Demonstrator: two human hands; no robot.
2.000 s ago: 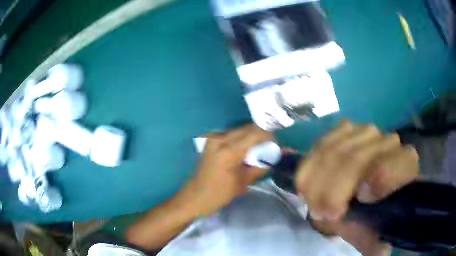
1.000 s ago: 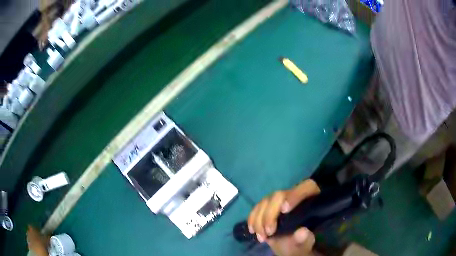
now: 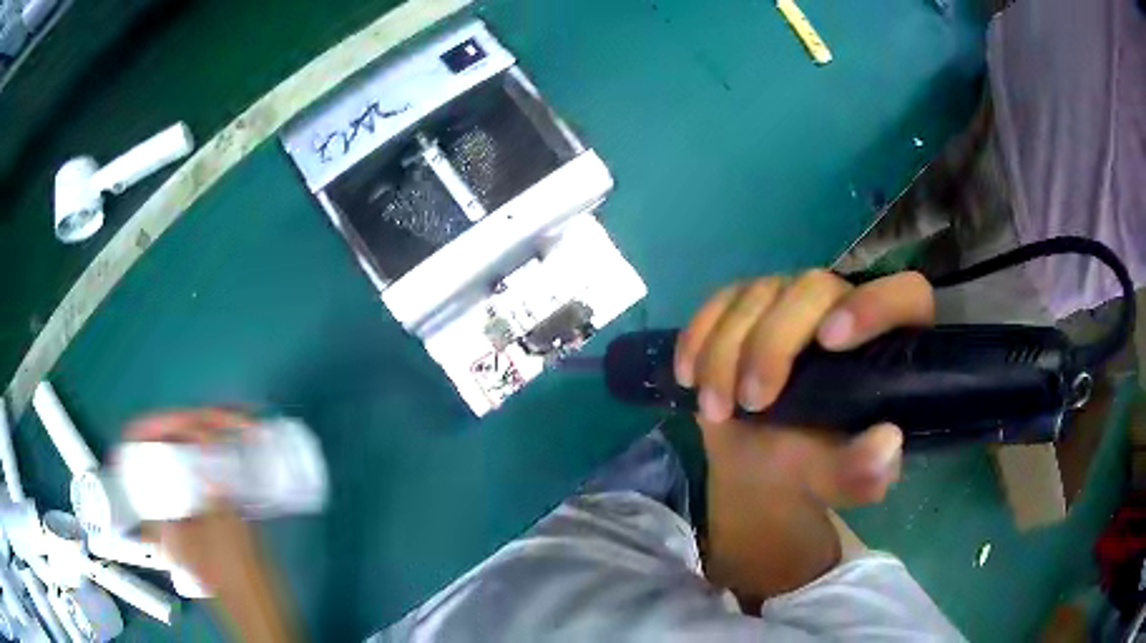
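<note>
My right hand (image 3: 804,364) is wrapped around the black electric screwdriver (image 3: 930,377), held level with its cord at the right end. Its thin bit (image 3: 578,364) points left, at the front ledge of the white screw feeder (image 3: 503,239); whether it touches cannot be told. Dark trays on the feeder hold heaps of tiny screws (image 3: 427,207) on both sides of a pale bar. My left hand (image 3: 207,484), blurred at the lower left, is closed on a white fan body (image 3: 287,467) above the table.
A pile of white fan bodies (image 3: 63,553) lies at the lower left. One fan body (image 3: 82,201) lies on the dark green conveyor beyond the pale edge strip (image 3: 157,214). A yellow cutter (image 3: 804,32) lies at the top. A person's pinkish clothing (image 3: 1068,138) and an open carton (image 3: 1031,484) are at the right.
The view has shifted. My left hand has come in from the left edge and now holds a fan body. The screwdriver bit has moved up beside the feeder's front ledge. The conveyor's fan body has moved.
</note>
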